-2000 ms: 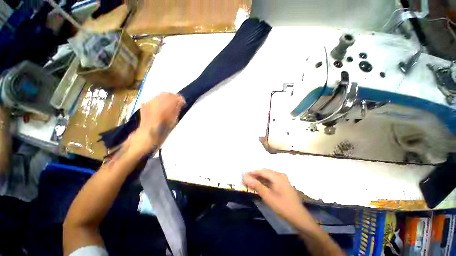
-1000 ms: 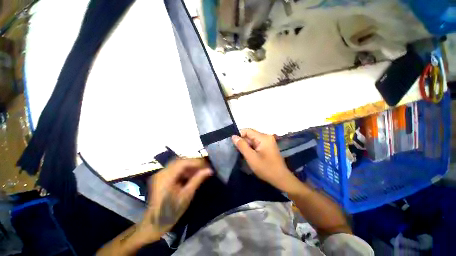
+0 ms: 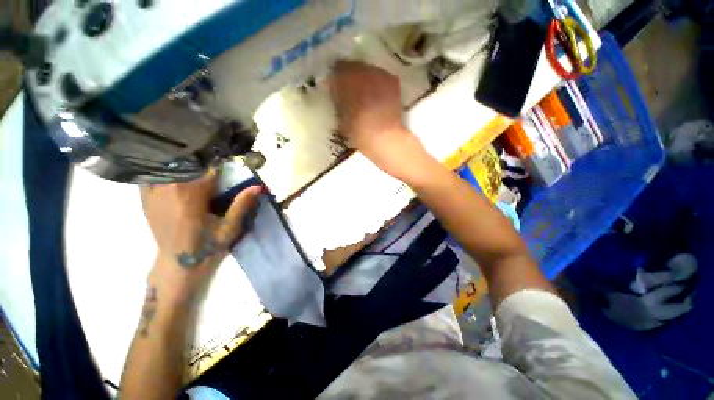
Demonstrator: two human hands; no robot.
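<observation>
A strip with a grey face and dark edge (image 3: 282, 262) runs from under the sewing machine head (image 3: 211, 70) down over the table's front edge. Its pointed end hangs toward my lap. A short navy bar (image 3: 228, 195) crosses it near the needle area. My left hand (image 3: 192, 215) lies on the strip beside the needle area, thumb and fingers pressing at the navy bar; the fingertips are partly hidden by the machine. My right hand (image 3: 366, 98) is blurred, on the machine bed below the JACK lettering. Its fingers are not clear.
A bundle of navy strips (image 3: 51, 258) lies along the table's left side. Red and yellow scissor loops (image 3: 570, 48) and a black pad (image 3: 510, 66) are at the table's right edge. A blue basket (image 3: 626, 133) with orange-white boxes stands beside it. Navy strips (image 3: 399, 281) lie over my lap.
The strip has moved from above my lap to under the machine head. My left hand has moved onto it at the needle area. My right hand has left the strip and reached onto the bed.
</observation>
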